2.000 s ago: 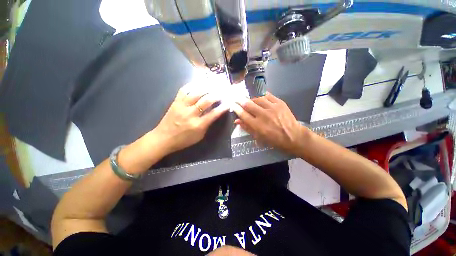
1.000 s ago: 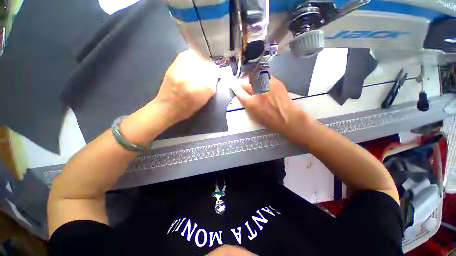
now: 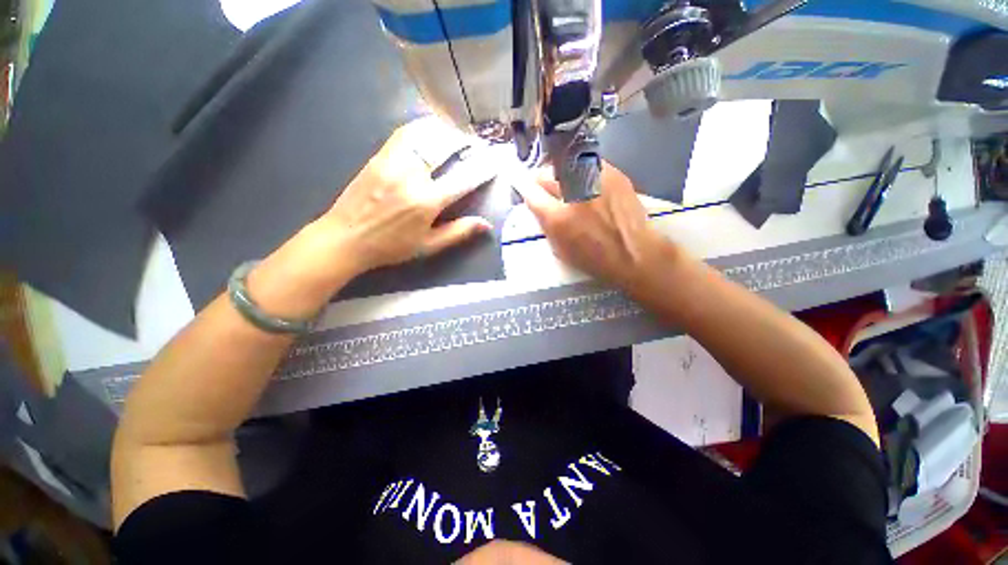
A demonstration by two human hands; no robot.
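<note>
A large dark grey garment panel (image 3: 265,188) lies left of and under the needle area of the white sewing machine (image 3: 818,66). My left hand (image 3: 403,199) rests on it with thumb and fingers spread, fingertips close to the bright lamp spot. My right hand (image 3: 591,221) is just right of the needle, partly behind the grey knob beside the presser foot; its fingertips touch the cloth edge near the needle. Glare hides the needle point and any narrow strip there. Whether the right fingers pinch the cloth cannot be made out.
Small dark grey cut pieces (image 3: 783,166) lie right of the needle, then black snips (image 3: 875,193) and a small black-handled tool (image 3: 938,221). A ruler (image 3: 442,331) runs along the near edge. A red and white basket (image 3: 978,364) holding grey pieces stands lower right.
The panel and my hands first moved away from the near edge. Since then my left hand has opened from a bunched shape, its thumb now apart. My right hand has barely moved in the last second.
</note>
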